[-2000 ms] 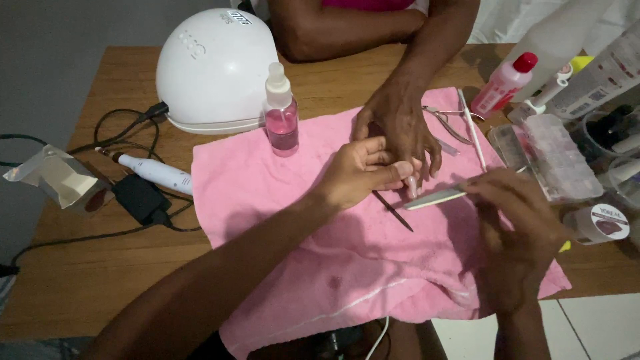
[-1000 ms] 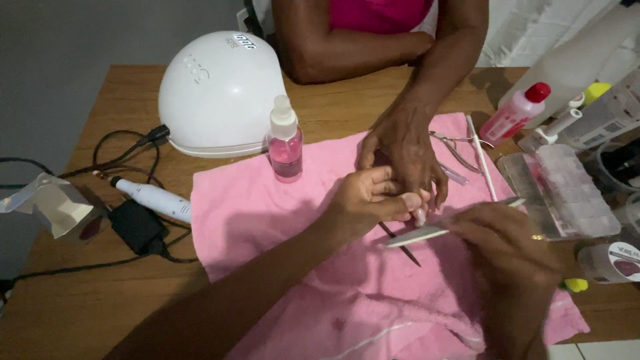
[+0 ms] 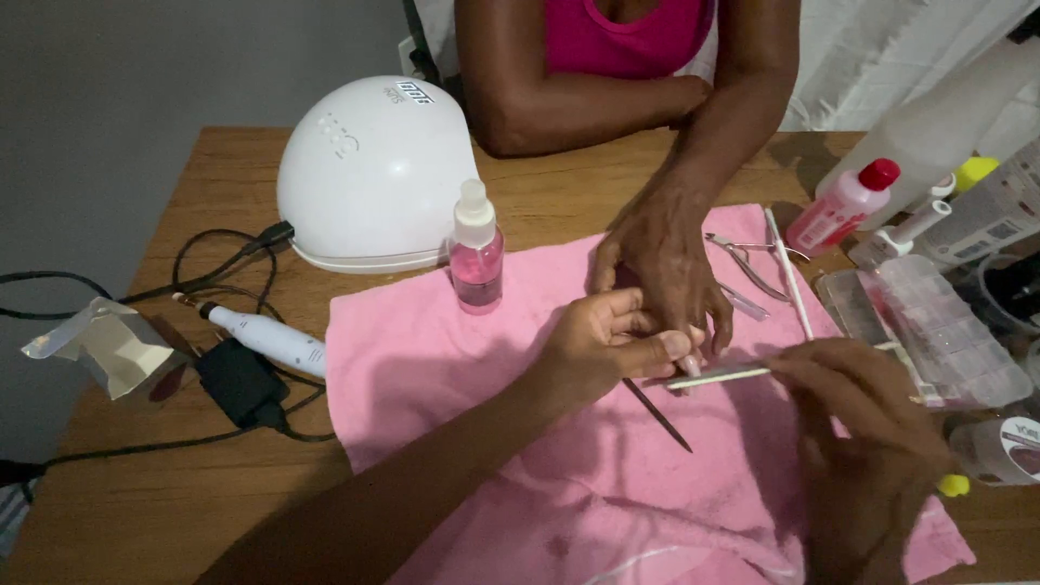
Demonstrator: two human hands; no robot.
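Note:
My left hand (image 3: pixel 601 345) grips a finger of another person's hand (image 3: pixel 670 252) over a pink towel (image 3: pixel 504 422). Between the fingers of my right hand (image 3: pixel 861 406) is a flat nail file (image 3: pixel 719 376), its far end at the nail of that finger. A dark, slim pointed tool (image 3: pixel 660 416) lies below my left fingertips; its upper end is hidden. Cuticle nippers (image 3: pixel 751 268), a clear plastic stick (image 3: pixel 743 301) and a long white stick (image 3: pixel 788 272) rest on the towel beyond the hands. A spray bottle with pink liquid (image 3: pixel 477 260) stands at the towel's back edge.
On the wooden table (image 3: pixel 561 191), a white nail lamp (image 3: pixel 378 179) stands back left. An electric nail drill (image 3: pixel 268 337), a black adapter (image 3: pixel 241 382), cables and a clear packet (image 3: pixel 106 349) are left. A red-capped bottle (image 3: pixel 841 207), a compartment box (image 3: pixel 942 333) and a jar (image 3: pixel 995 451) are right.
The file in my right hand has changed its angle and position against the other person's nail. My left hand keeps its hold on the finger. The view has shifted somewhat.

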